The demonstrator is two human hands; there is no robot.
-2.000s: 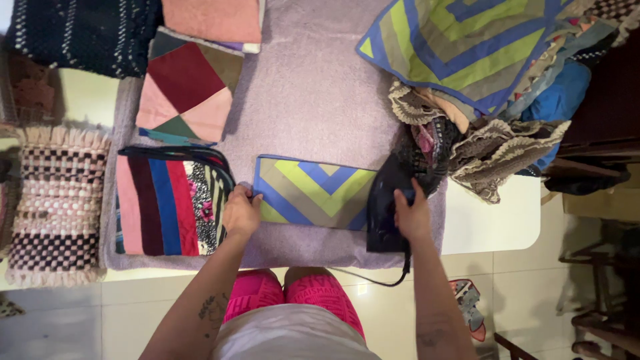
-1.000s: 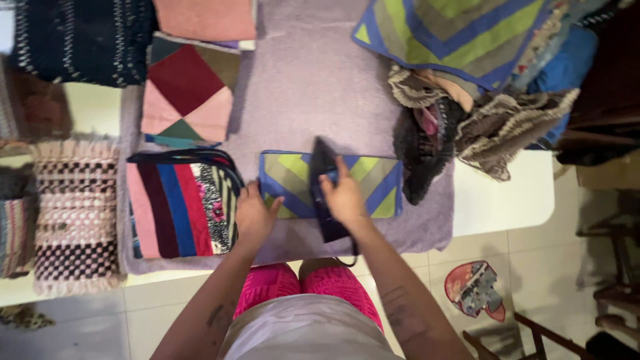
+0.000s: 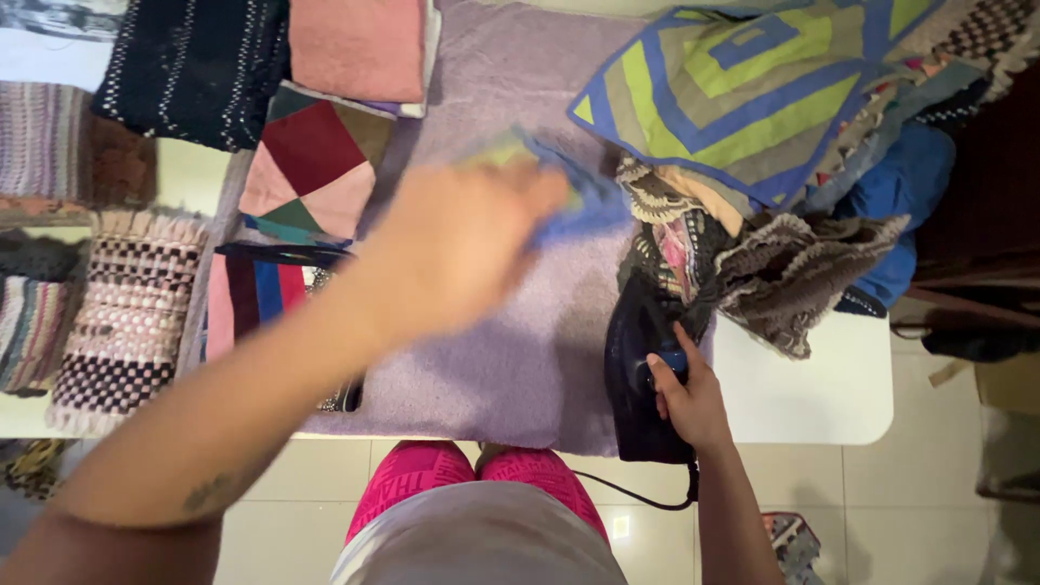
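Observation:
My left hand (image 3: 479, 236), blurred by motion, is raised over the lilac towel (image 3: 504, 374) and grips a green, blue and grey patterned cloth (image 3: 569, 183). The cloth is bunched and partly hidden by my fingers. At the towel's right edge, a dark clothes iron (image 3: 642, 374) has my right hand (image 3: 686, 390) on its handle. Its cord hangs over the table's front edge. Under my left forearm lies a striped patchwork cloth (image 3: 244, 292), with a diamond-patterned patchwork cloth (image 3: 313, 158) above it.
A large green, blue and grey cloth (image 3: 723, 89) lies at upper right over other textiles. A brown crocheted piece (image 3: 780, 276) sits near the white table's right end (image 3: 804, 390). Woven mats (image 3: 130, 317), a black textile (image 3: 195, 65) and a folded pink cloth (image 3: 357, 49) are at left.
The patterned cloth, flat on the towel before, is now lifted in my left hand. The iron was over that cloth one second ago and is now to the right, at the towel's edge.

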